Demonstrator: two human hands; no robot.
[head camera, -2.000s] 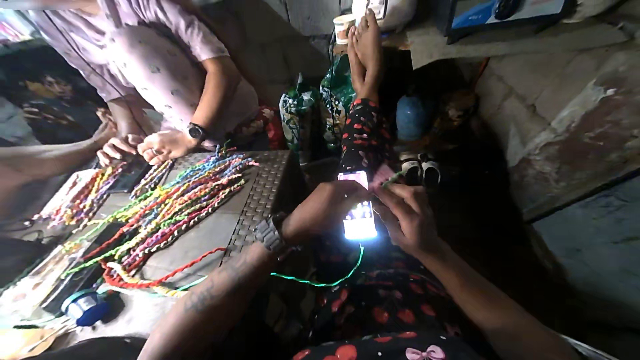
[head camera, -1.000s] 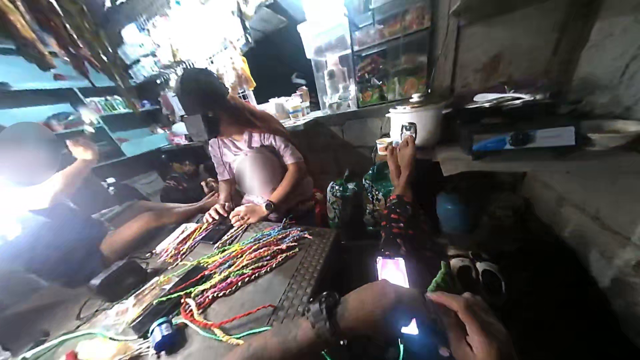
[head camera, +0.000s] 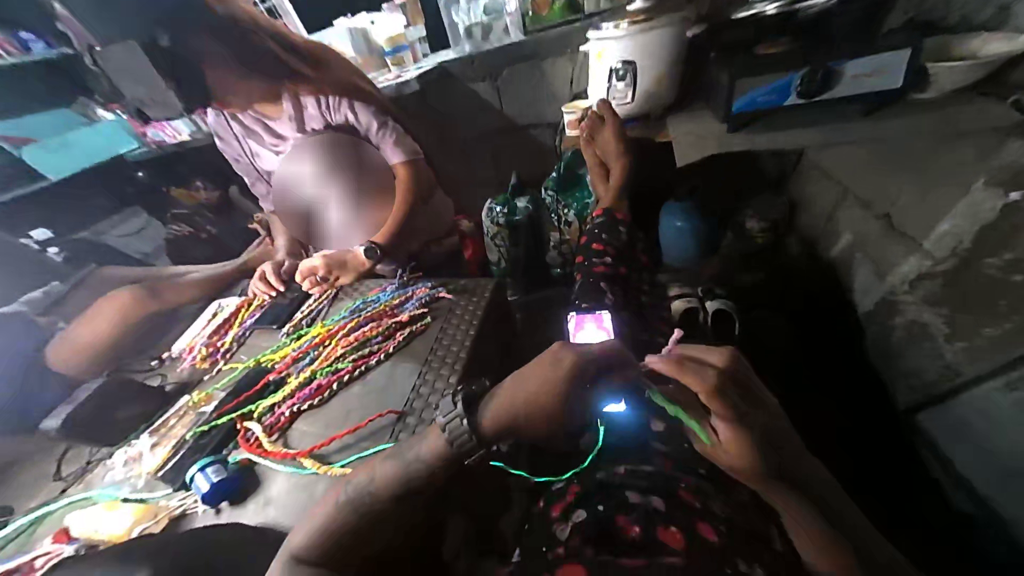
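Observation:
My left hand (head camera: 560, 392), with a watch at the wrist, lies across a lit phone (head camera: 590, 326) on the patterned trouser leg (head camera: 604, 260); its fingers are dark and blurred, so its hold is unclear. My right hand (head camera: 724, 400) is just right of it, fingertips pinching a thin cord with a pink end (head camera: 674, 340); a green strand (head camera: 680, 416) shows against the palm. A turquoise cord (head camera: 552, 478) curves below the left hand. On the woven-edged table to the left lie many colourful braided cords (head camera: 336, 352).
Across the table (head camera: 444, 360) a person in a pink shirt (head camera: 408, 152) has both hands near more cords. A small blue-lidded jar (head camera: 212, 480) stands at the near side. Beyond are a rice cooker (head camera: 632, 64), bags (head camera: 512, 232), a gas stove (head camera: 824, 80) and shoes (head camera: 704, 316).
The view has swung up, then partly back down and closer. My left hand now covers more of the phone than two seconds ago. The person across the table keeps both hands near the cords.

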